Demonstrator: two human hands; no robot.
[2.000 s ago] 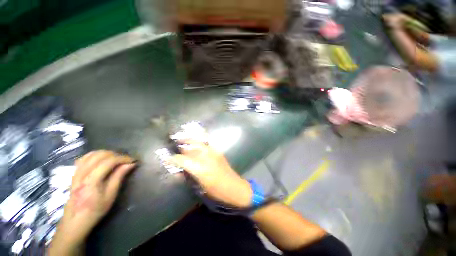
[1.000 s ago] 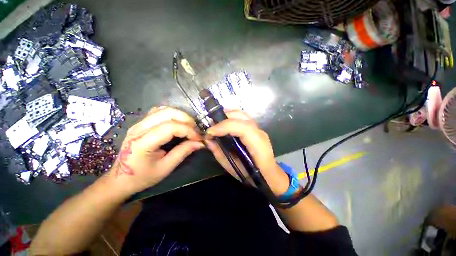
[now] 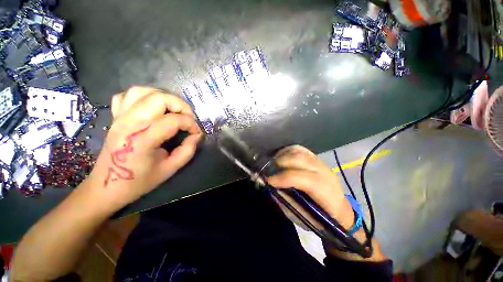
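Note:
My right hand (image 3: pixel 303 176) grips the black handle of a corded heating tool (image 3: pixel 240 154). Its pale barrel is blurred and points up and left, to the near edge of the circuit boards. Several small blue-and-silver circuit boards (image 3: pixel 220 77) lie side by side on the dark green bench, partly washed out by glare. My left hand (image 3: pixel 157 137) is just left of the tool's tip, with thumb and forefinger pinched together at the lower left end of the boards. Whether something small is between the fingertips cannot be told.
A heap of boards (image 3: pixel 52 104) lies at the left, with reddish-brown small components (image 3: pixel 66 165) below it. A smaller board pile (image 3: pixel 348 38) and an orange-banded roll (image 3: pixel 413 11) are at the upper right. A black cord (image 3: pixel 380 146) loops right, towards a pink fan (image 3: pixel 496 118).
My hands have moved apart. The tool has swung down and right, its tip now near the boards. My left hand has shifted slightly left. The camera view has shifted too.

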